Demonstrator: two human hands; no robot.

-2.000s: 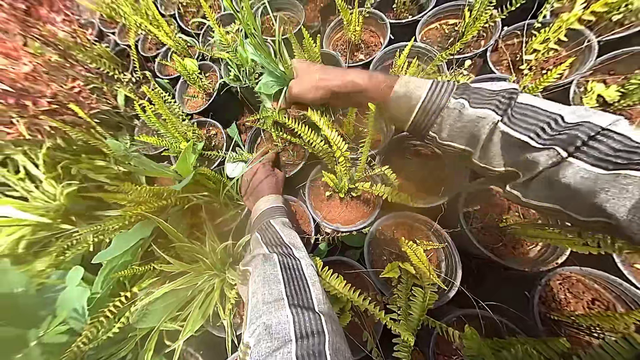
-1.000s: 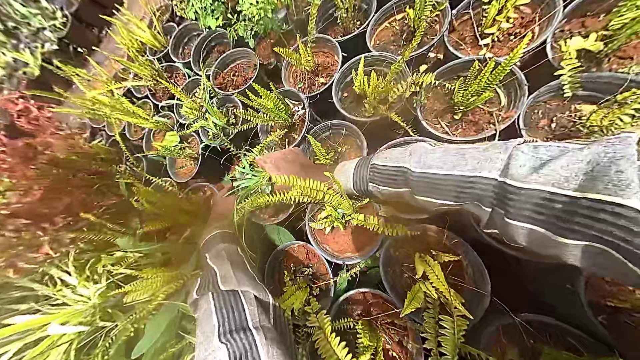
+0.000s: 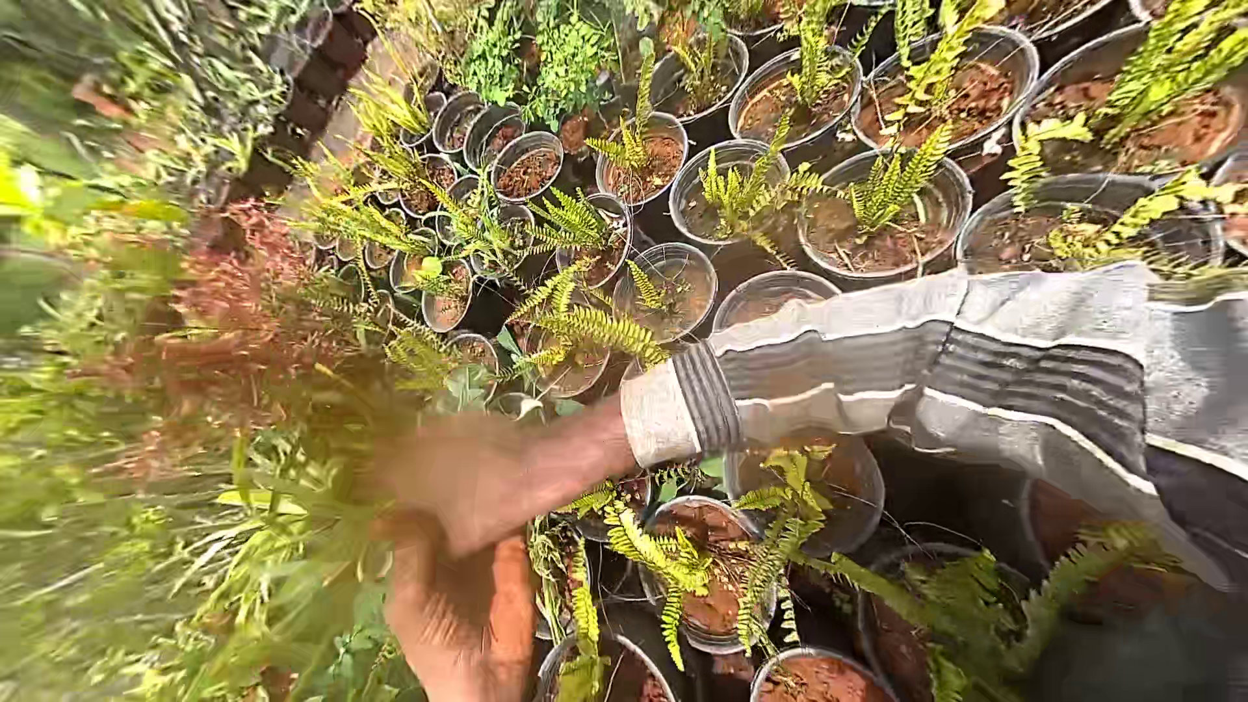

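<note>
My right hand (image 3: 468,473) reaches in from the right in a grey striped sleeve (image 3: 926,361), blurred, over the leafy plants at the left edge of the pots. Just below it my left hand (image 3: 453,595) is raised, the two close together or overlapping. Blur and leaves hide the fingers, so whether either hand holds something cannot be told. A potted fern (image 3: 663,556) in a plastic pot of reddish soil stands right of my left hand. Another fern (image 3: 595,331) arches above my right wrist.
Rows of plastic pots with ferns (image 3: 887,195) and red soil fill the upper right. Smaller dark pots (image 3: 526,166) stand at upper centre. Reddish foliage (image 3: 253,302) and long-leaved green plants (image 3: 253,546) crowd the left. A large fern (image 3: 994,604) is at lower right.
Both hands have moved left, away from among the potted ferns to the leafy plants beside them. The view has also shifted.
</note>
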